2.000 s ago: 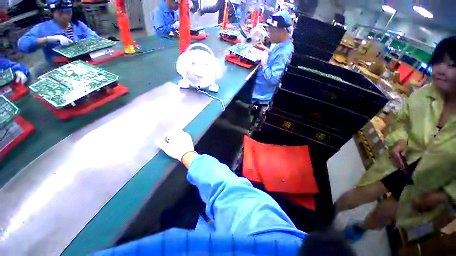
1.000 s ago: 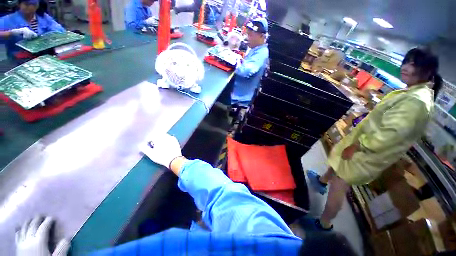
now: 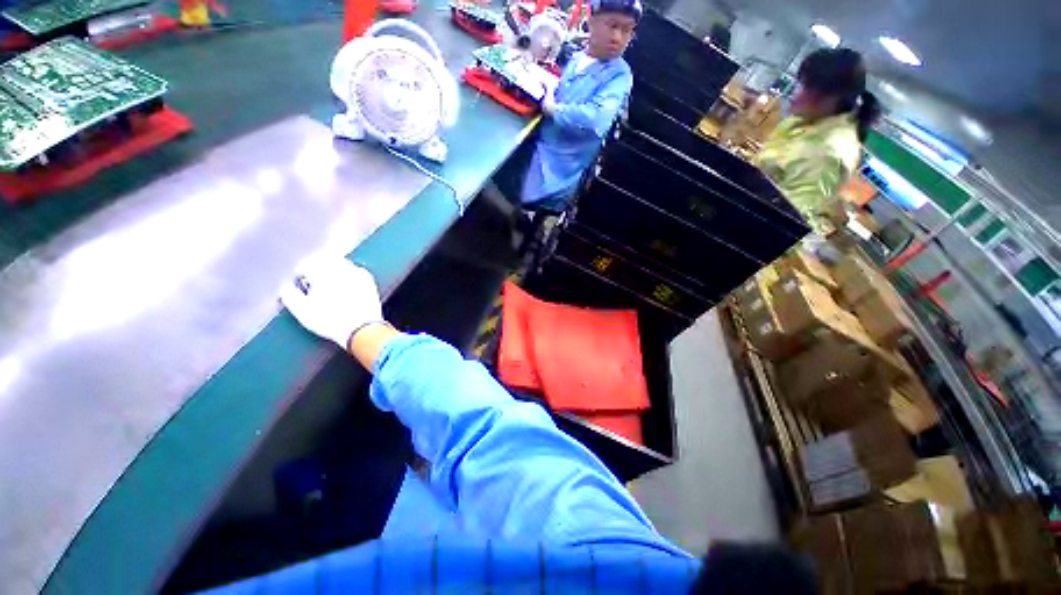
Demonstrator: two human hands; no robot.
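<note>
My right hand [image 3: 334,302], in a white knit glove, rests on the bench's front edge, where the shiny metal sheet [image 3: 221,233] meets the green top [image 3: 221,395]. A small dark spot shows at its fingertips; I cannot tell if it is a held thing or a gap. The fingers look close together. My left hand is out of the picture. A green circuit board [image 3: 72,99] lies flat side up over a red support [image 3: 128,145] at the far left, away from my hand.
A white desk fan [image 3: 396,91] stands beyond the sheet, its cord near the edge. Red-orange sheets [image 3: 588,355] lie in a black bin [image 3: 661,401] right of my arm, beside stacked black bins [image 3: 686,221]. A worker [image 3: 582,105] is ahead; a person in yellow [image 3: 811,151] and cardboard boxes [image 3: 814,314] are right.
The view has swung right and down. My left hand, seen at the lower left a second ago, is gone from view. The person in yellow is farther off and turned away. My right hand stays at the edge.
</note>
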